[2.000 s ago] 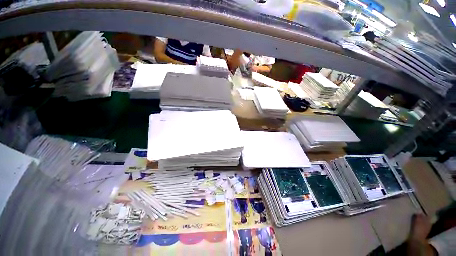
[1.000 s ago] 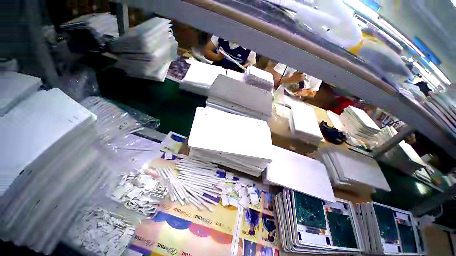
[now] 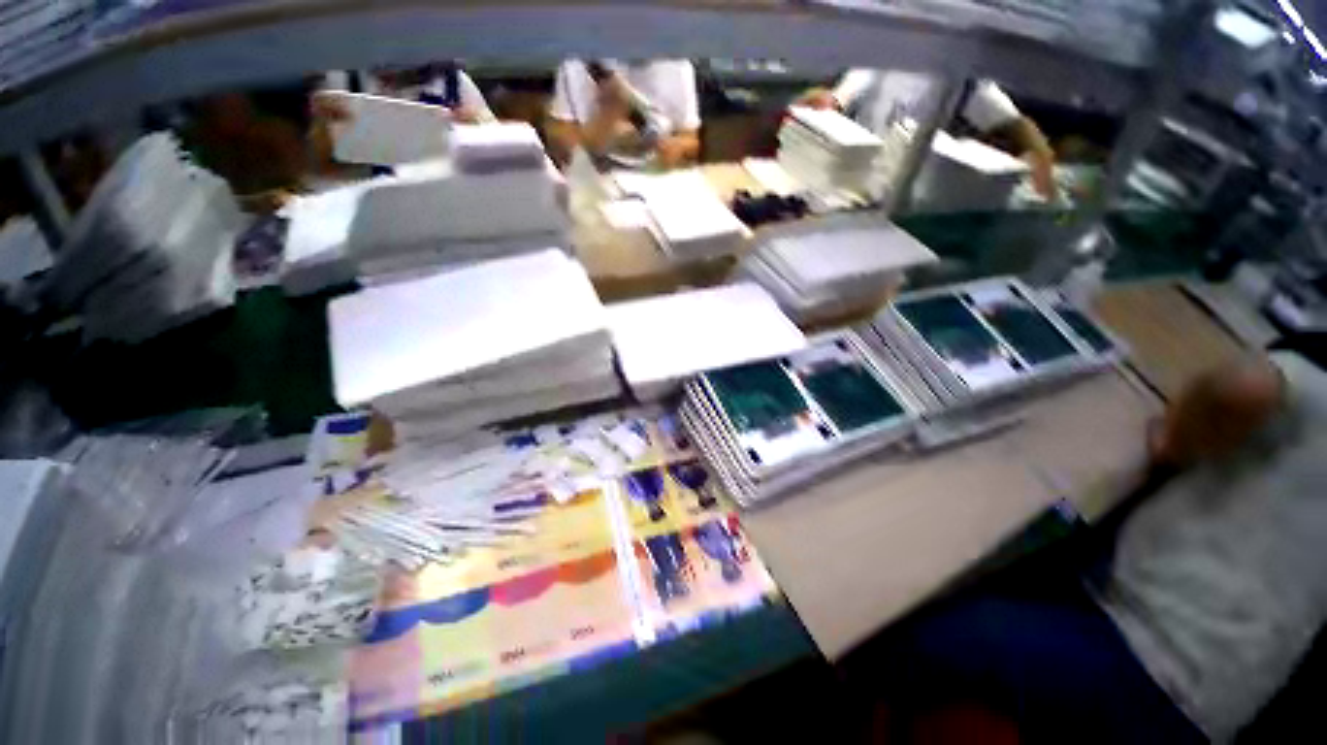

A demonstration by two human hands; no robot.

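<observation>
Neither of my hands can be made out in this blurred view. A printed colour sheet (image 3: 495, 619) lies nearest on the bench, with fanned white rods (image 3: 415, 510) and small white parts (image 3: 597, 454) on it. More small white parts (image 3: 309, 597) lie in a heap at its left. Stacked panels with dark green windows (image 3: 805, 412) stand to the right, with another such stack (image 3: 1001, 342) beside them. Behind the sheet are a tall stack of white panels (image 3: 473, 328) and a lower white panel (image 3: 706, 335).
A tall white stack (image 3: 102, 626) fills the lower left, near clear bags (image 3: 168, 459). A person in a light top (image 3: 1237, 510) is close at the right beside the cardboard (image 3: 902, 531). Other people work across the bench. A metal shelf beam (image 3: 582, 44) crosses overhead.
The view has turned and levelled, so the green-windowed panels appear higher and further left. The person at the right now shows much more. A person across the bench now holds up a white panel.
</observation>
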